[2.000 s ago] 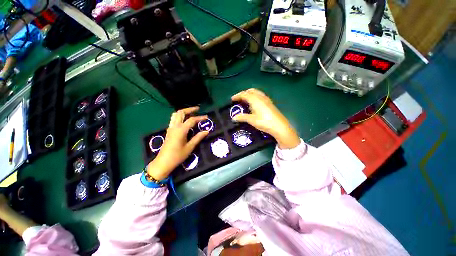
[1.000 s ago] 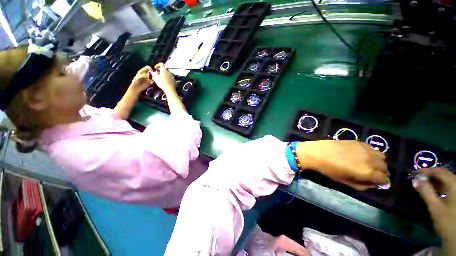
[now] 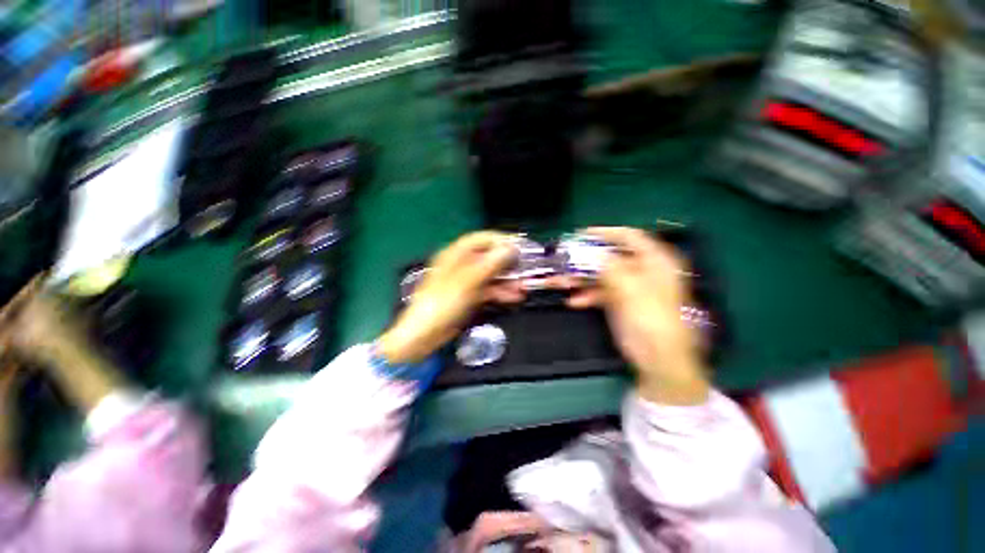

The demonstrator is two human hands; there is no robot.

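The view is blurred. My left hand [image 3: 464,283] holds a round watch head [image 3: 531,259] in its fingertips over the front compartment tray [image 3: 540,344]. My right hand [image 3: 650,302] holds another round watch head [image 3: 584,256] in its fingertips, close beside the first. Another silvery disc [image 3: 482,345] lies in a front pocket of the tray, near my left wrist. Part of the tray is hidden behind my hands. A blue band is on my left wrist.
The black fixture [image 3: 526,140] stands behind the tray. A second tray [image 3: 293,259] with several discs lies at left, with white paper [image 3: 124,200] beyond. Power supplies [image 3: 826,119] are at right rear, a red bin [image 3: 902,410] at right. Another person's hands [image 3: 49,329] are at far left.
The camera has turned back from the left to the front tray. My hands, low over the front pockets a second ago, are now raised and close together with a watch head in each.
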